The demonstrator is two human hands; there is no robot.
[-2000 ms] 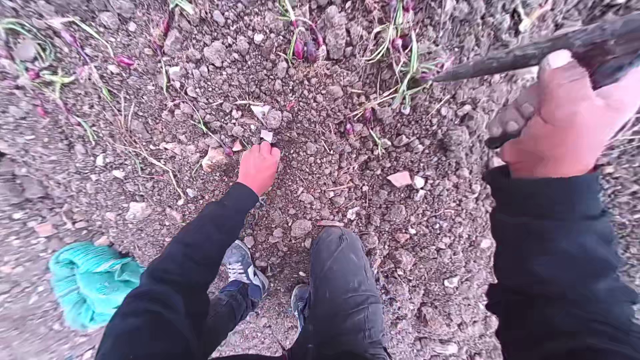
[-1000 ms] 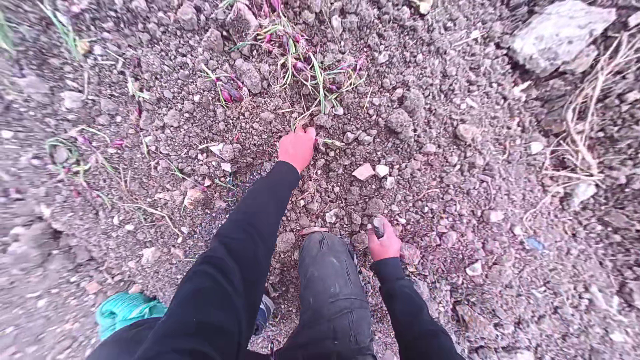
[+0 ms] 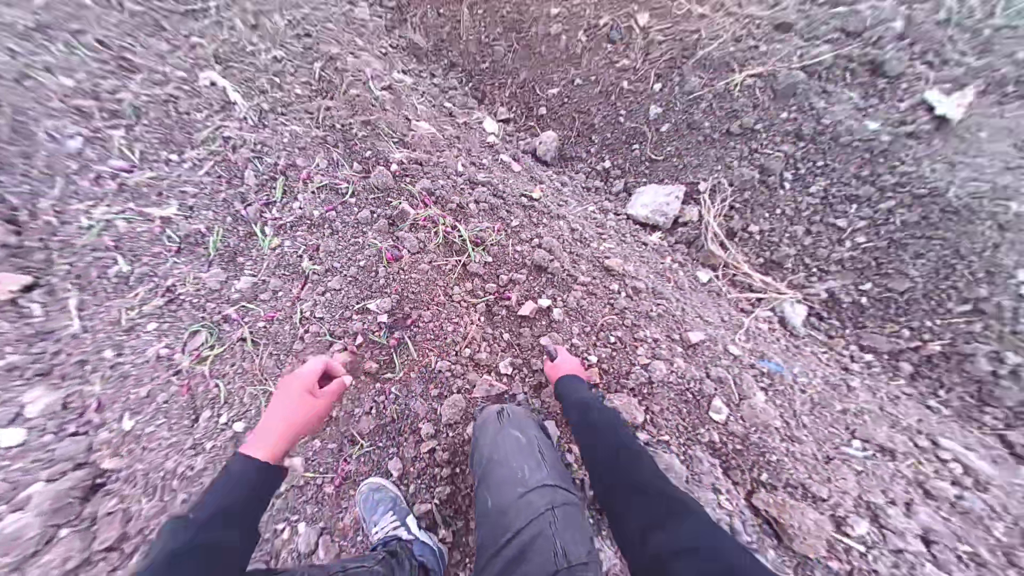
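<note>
My left hand [image 3: 302,402] is over the soil at lower left, thumb and forefinger curled close together; whether anything small is between them I cannot tell. Beside its fingertips lie uprooted red onion plants [image 3: 394,342] with thin green leaves. A larger bunch of onion plants [image 3: 460,234] lies on the soil further up. My right hand [image 3: 565,365], low beside my knee, is closed around a dark tool [image 3: 550,352]; only a short end of it shows, the rest is hidden by the hand.
Cloddy soil with small stones surrounds me. More onion plants [image 3: 206,346] are scattered at left. A large pale rock [image 3: 656,205] and dry roots [image 3: 732,260] lie at upper right. My shoe [image 3: 387,512] and bent knee [image 3: 512,448] are near the bottom.
My left hand has left the onion bunch it was at one second ago and is now lower and further left. My right hand, raised with the tool two seconds ago, is low. The view has shifted widely.
</note>
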